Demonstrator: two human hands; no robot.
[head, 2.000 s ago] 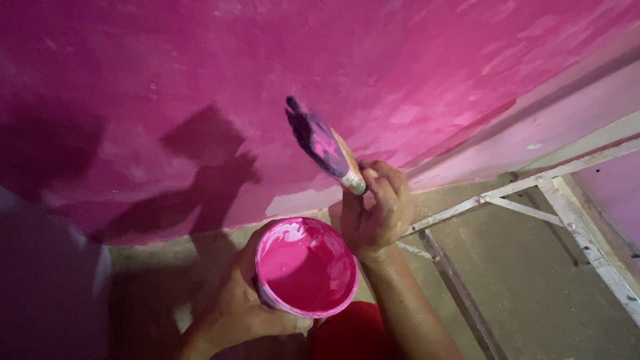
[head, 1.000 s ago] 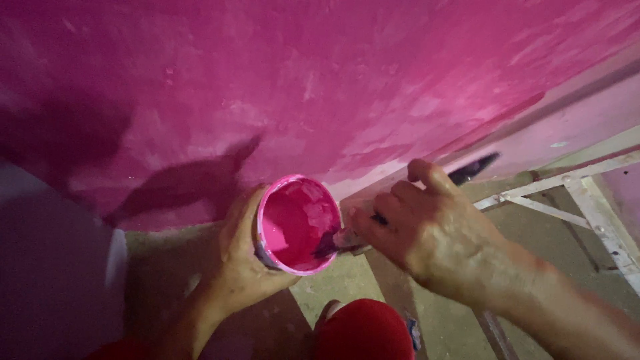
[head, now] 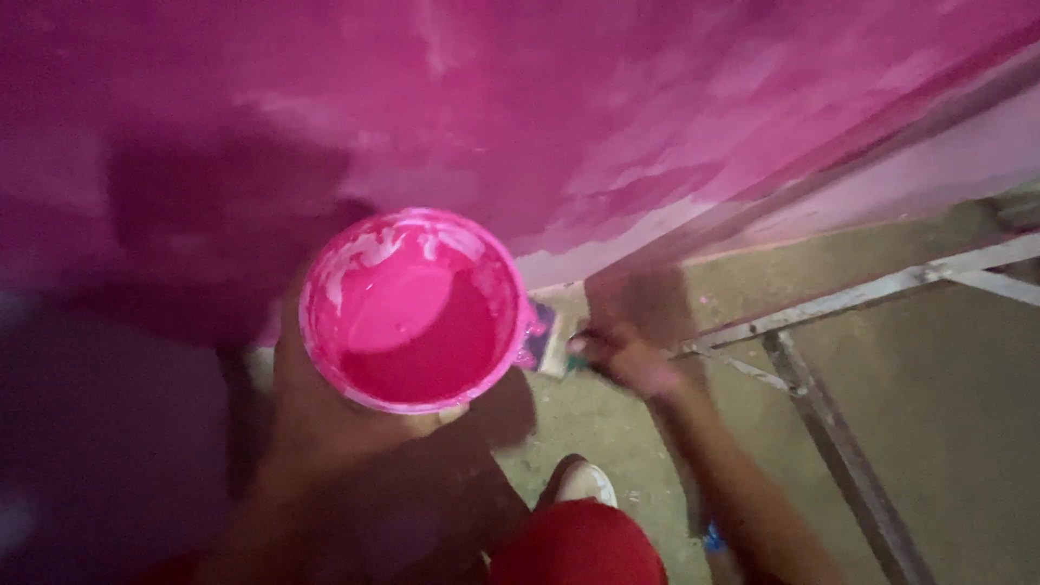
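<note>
A round tub of bright pink paint fills the middle of the head view, with pink smears inside its wall. My left hand grips it from the left and below, a thumb tip near the lower rim. Just right of the tub, my right hand holds a paintbrush by its handle, at a lower level. The brush's dark bristles carry pink paint and lie partly hidden behind the rim. Beyond is a wall in patchy magenta, with a paler strip along its lower edge.
A paint-spotted metal frame stands on the concrete floor at the right. A paler pink wall meets the magenta one there. At the bottom are my red-clothed knee and a light shoe.
The brush has come out of the tub, where its bristles were a second ago, and is now beside it at the right. The tub appears closer to the camera.
</note>
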